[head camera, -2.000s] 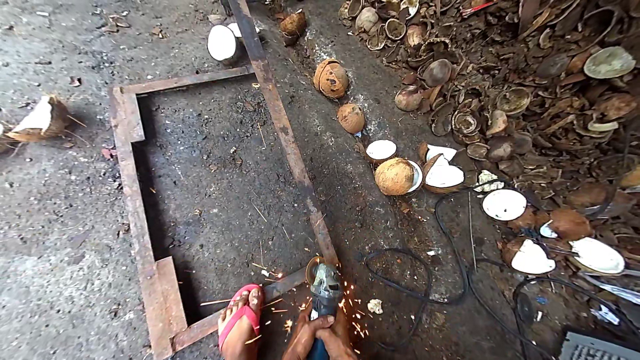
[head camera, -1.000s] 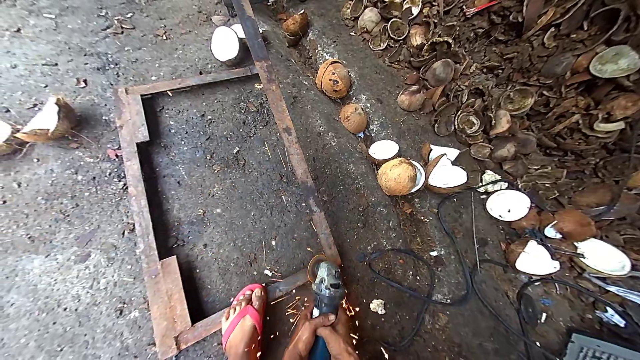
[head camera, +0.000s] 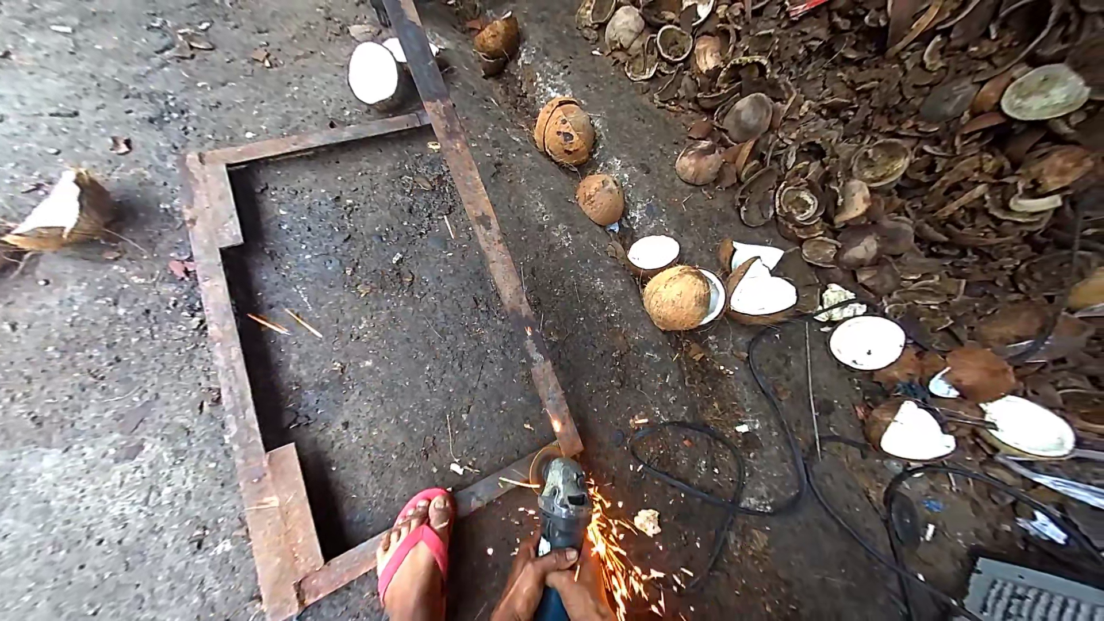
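Observation:
Both my hands are wrapped round the body of an angle grinder (head camera: 562, 509) at the bottom centre. My left hand (head camera: 528, 576) grips it from the left and my right hand (head camera: 580, 580) from the right. The grinder's spinning disc (head camera: 544, 464) meets the lower right corner of a rusty steel frame (head camera: 492, 233), and orange sparks (head camera: 614, 548) spray down to the right. A foot in a pink flip-flop (head camera: 417, 548) rests on the frame's lower bar, left of the grinder.
A black power cable (head camera: 798, 457) loops over the ground at right. Halved coconuts (head camera: 679, 297) lie in a line beyond the frame, beside a heap of husks and shells (head camera: 906, 172). Another coconut piece (head camera: 65, 211) lies far left. A grey ridged object (head camera: 1026, 595) sits at the lower right corner.
The spark spray to the right of the grinder is larger than a second ago. Both hands stay on the grinder at the same corner.

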